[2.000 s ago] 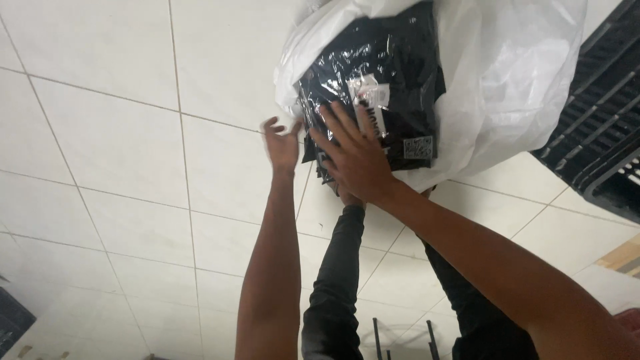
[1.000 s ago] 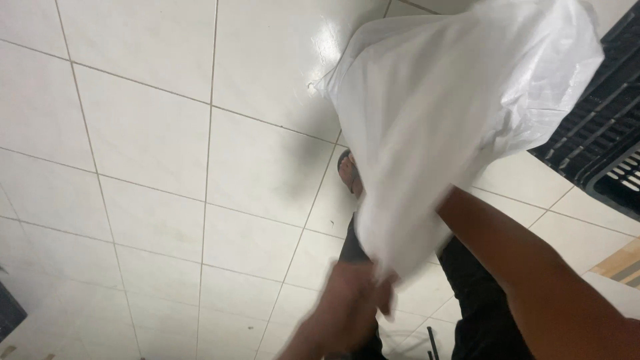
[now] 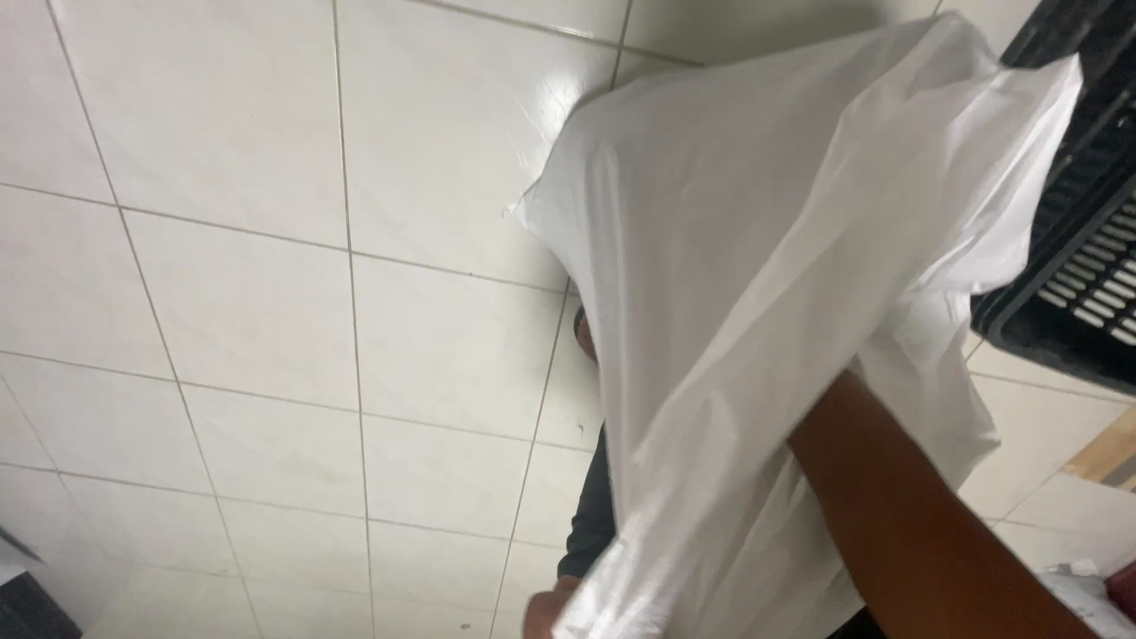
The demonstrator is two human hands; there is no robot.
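A large white plastic bag [image 3: 710, 248] is stretched out over the tiled floor, between my legs and a black crate. My left hand [image 3: 543, 611] grips the bag's edge at the bottom of the view, only partly in frame. My right forearm reaches into the bag's folds from the lower right; the right hand is hidden inside, so its hold cannot be seen. The bag's contents are also hidden.
Black slotted plastic crates [image 3: 1021, 319] stand at the right edge. White floor tiles [image 3: 444, 337] spread across the left. A foot [image 3: 585, 335] shows beside the bag. A dark object [image 3: 35, 608] lies at the lower left corner.
Two seconds ago both hands were at a stack of dark plastic-wrapped packages on the white bag. The bag now covers that area, its edge drawn down toward me by my left hand.
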